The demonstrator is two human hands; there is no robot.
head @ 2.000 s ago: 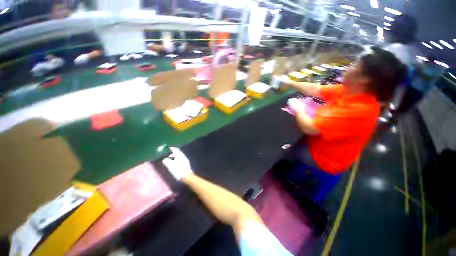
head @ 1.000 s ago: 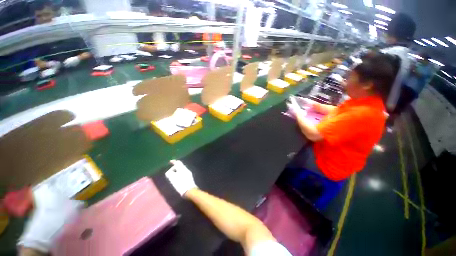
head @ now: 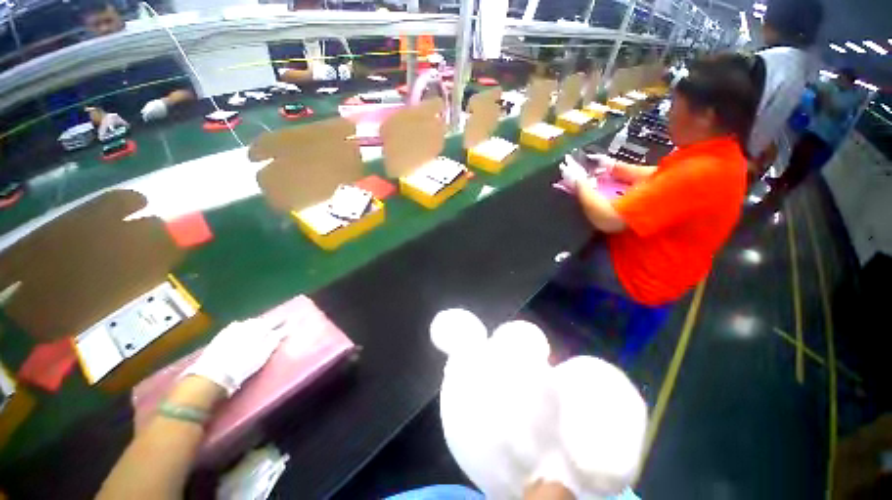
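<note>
A pink film-wrapped slab (head: 293, 342) lies on the black bench edge. My left hand (head: 235, 356), in a white glove, rests flat on top of it, fingers forward. My right hand (head: 538, 400), also white-gloved, is raised close to the camera at the lower centre. It is overexposed, so I cannot tell whether it holds anything. Beyond the slab, a yellow box (head: 147, 366) stands on the green belt. Its brown lid (head: 98, 254) is open. A white insert (head: 142, 324) with dark slots or holes fills the box.
More open yellow boxes (head: 339, 230) stand in a row along the green belt (head: 264, 259), with red pads (head: 191, 230) among them. A crumpled pale piece (head: 254, 477) lies beside the slab. A person in orange (head: 685, 220) works at the right. Other workers are across the line.
My left hand has come into view and onto the slab. My right hand has moved from over the bench to close before the camera. The nearest box has moved off the slab onto the belt.
</note>
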